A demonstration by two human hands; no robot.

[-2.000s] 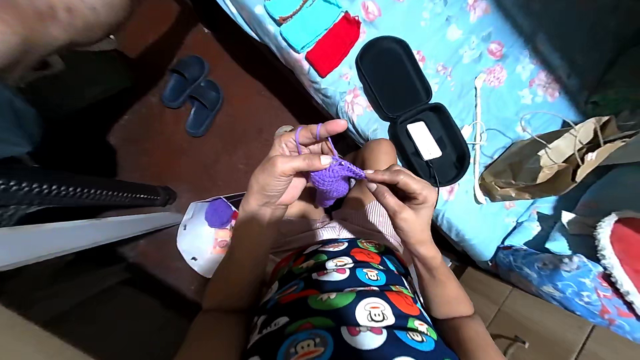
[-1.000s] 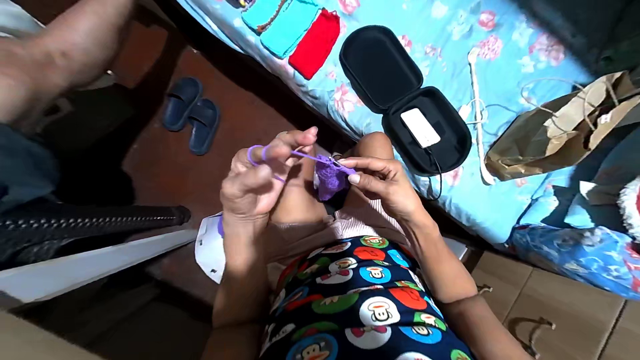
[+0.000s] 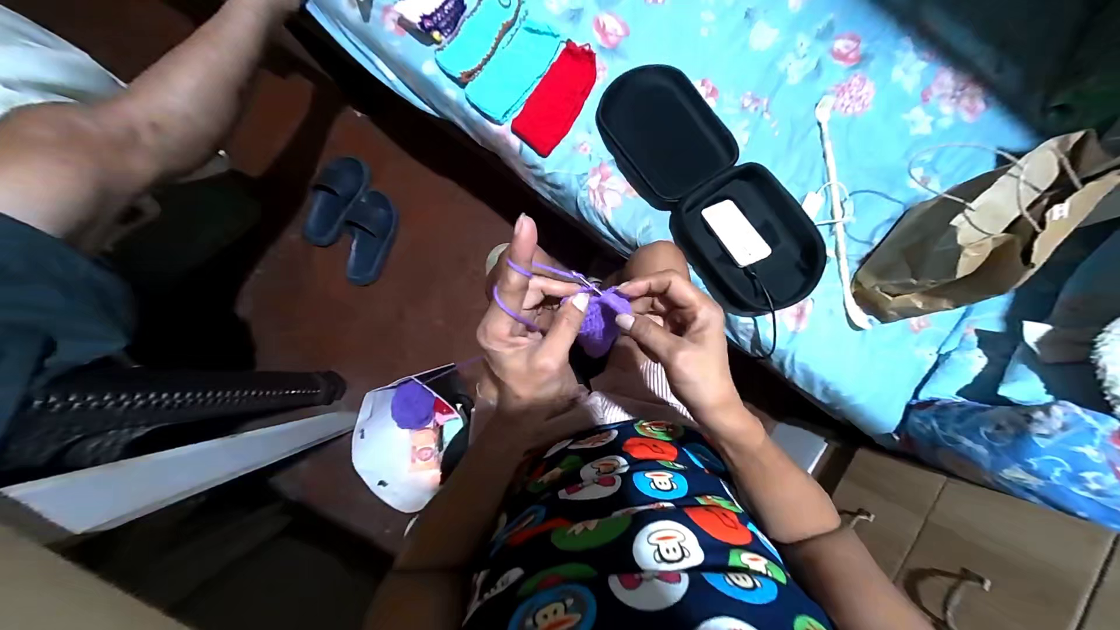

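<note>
A small purple crocheted piece [image 3: 599,322] is held between both hands above my lap. My left hand [image 3: 534,324] pinches its left edge between thumb and fingers, with the index finger raised and purple yarn [image 3: 510,302] looped around the fingers. My right hand [image 3: 678,332] grips the piece's right side with thumb and fingertips. The thin metal shaft of what looks like a crochet hook [image 3: 588,282] shows at the top edge; its handle is hidden. A purple yarn ball [image 3: 412,404] lies in a white container [image 3: 385,451] at lower left, with a strand running up from it.
On the flowered bed [image 3: 787,52] lie a red knitted piece [image 3: 555,98], turquoise pieces [image 3: 512,74], an open black case [image 3: 748,236] holding a white device [image 3: 736,233], and a brown paper bag [image 3: 954,236]. Dark blue slippers [image 3: 350,214] are on the floor. Another person's limb [image 3: 166,114] is at upper left.
My hands have come closer together around the purple piece, and my left index finger now points up. The other person's limb reaches further into view. The view has shifted slightly.
</note>
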